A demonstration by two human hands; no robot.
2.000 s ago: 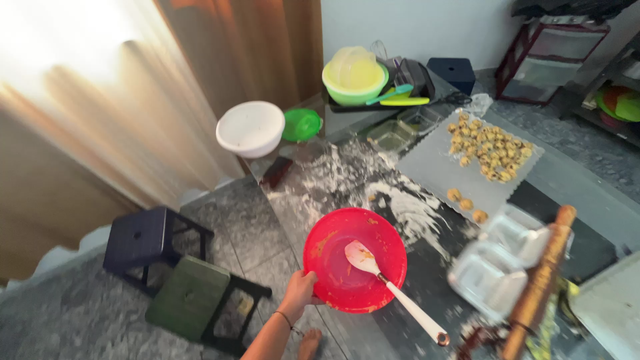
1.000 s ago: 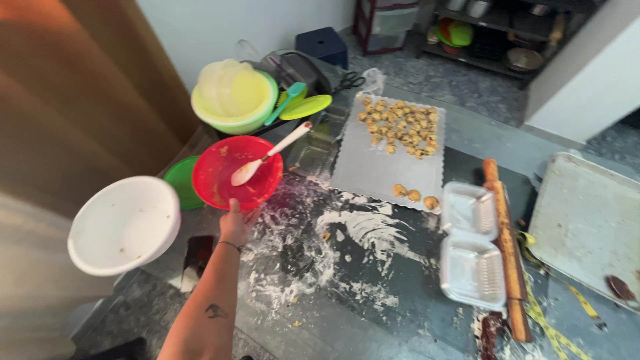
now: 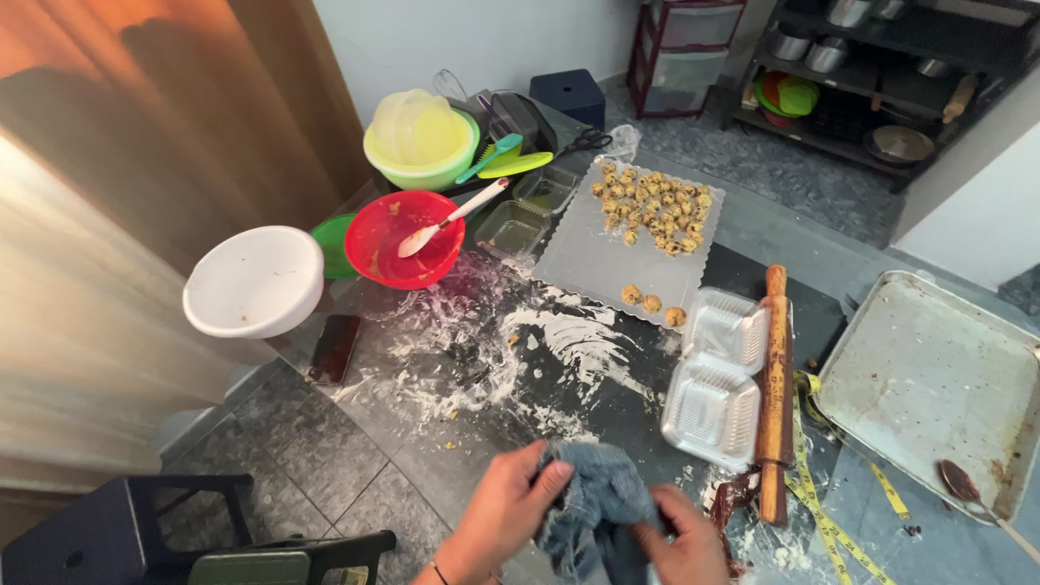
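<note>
A bunched blue-grey cloth (image 3: 597, 504) is gripped between my left hand (image 3: 516, 504) and my right hand (image 3: 686, 536), over the near edge of the table. Beyond it, white flour (image 3: 569, 341) is smeared across the dark tabletop. Farther back stands a red plastic bowl (image 3: 382, 260), with a white spatula (image 3: 467, 213) leaning in it. Small speckled dough balls (image 3: 650, 199) lie on a grey scalloped board (image 3: 569, 248). Right of the cloth are an open clear plastic clamshell container (image 3: 713, 410) and a wooden rolling pin (image 3: 776, 390).
A white basin (image 3: 253, 284) and a phone (image 3: 333, 349) sit at the table's left edge. Behind are stacked bowls (image 3: 422, 166) and scissors (image 3: 587, 140). A metal baking tray (image 3: 926, 390) and a yellow measuring tape (image 3: 821, 512) lie right. Stools (image 3: 81, 528) stand lower left.
The red bowl, held by my left hand in both earlier frames, now stands released near the green lid. Both hands now hold a cloth. The view has shifted.
</note>
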